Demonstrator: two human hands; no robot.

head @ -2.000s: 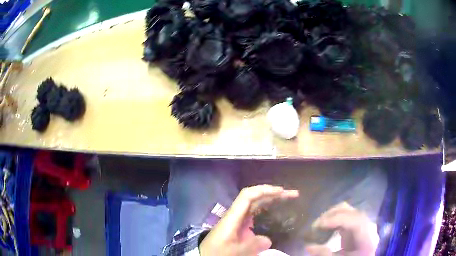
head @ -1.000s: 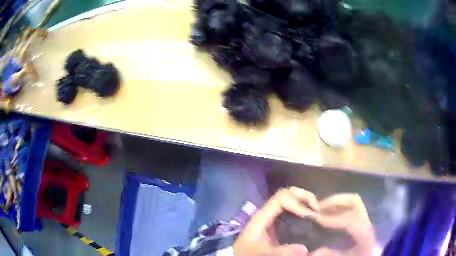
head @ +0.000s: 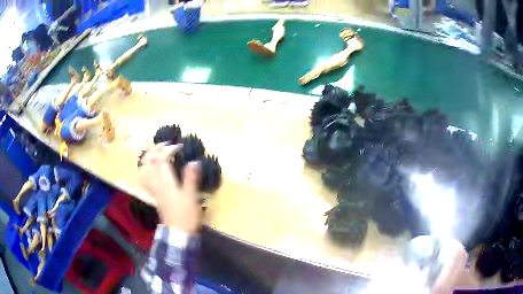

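My left hand (head: 175,192), blurred, is over the small cluster of black spiky hair pieces (head: 192,148) on the worktop, thumb and fingers apart. Whether it holds a piece cannot be told. My right hand (head: 452,265) is at the lower right near the worktop's front edge, partly washed out by glare. It is at a pale rounded thing, seemingly the glue bottle (head: 423,247); its grip is unclear. The large heap of black hair pieces (head: 373,155) lies right of centre, with one piece (head: 347,225) at its near edge.
A green belt (head: 223,57) runs behind the worktop (head: 258,172), with tan figure limbs (head: 335,60) on it. Figure bodies in blue (head: 74,115) lie at the worktop's far left. A blue crate (head: 86,235) of figures and red stools (head: 94,261) are below left.
The view has swung left and up. My hands, earlier together around a dark piece over the lap, are now apart: left at the small cluster, right near the bottle.
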